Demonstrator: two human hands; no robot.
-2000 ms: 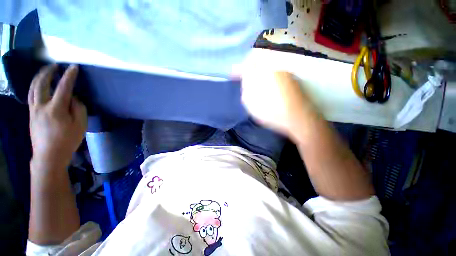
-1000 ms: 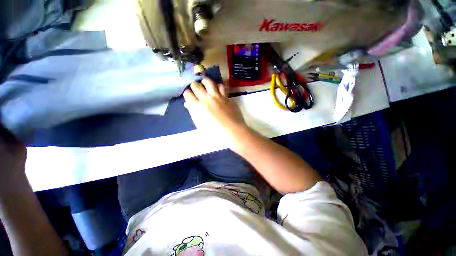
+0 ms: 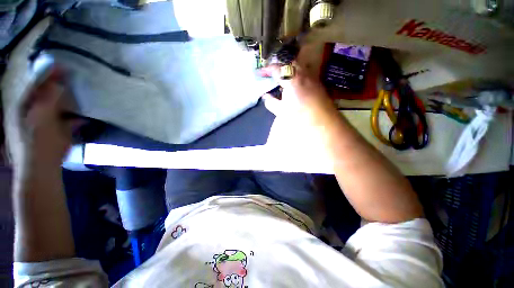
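A pale blue-grey fabric panel [image 3: 163, 84] lies on the white table, with dark narrow strips [image 3: 127, 36] across its upper left part. A darker fabric edge [image 3: 236, 130] shows below it. The panel's right corner is at the needle area under the sewing machine head [image 3: 366, 39]. My right hand [image 3: 296, 87] is at that corner, its fingertips partly hidden behind the machine parts. My left hand [image 3: 48, 104] is blurred at the panel's left end; its grip cannot be made out.
A phone [image 3: 346, 68] with a lit screen lies on a red cloth [image 3: 369, 90]. Scissors with yellow and dark handles [image 3: 401, 126] lie right of it. A white strip [image 3: 473, 138] hangs at the table's right. Blue crates [image 3: 456, 208] stand below.
The fabric and my left hand are further into view. The pale panel now lies spread between my hands, its right corner at the needle area. My right hand has stayed near the needle.
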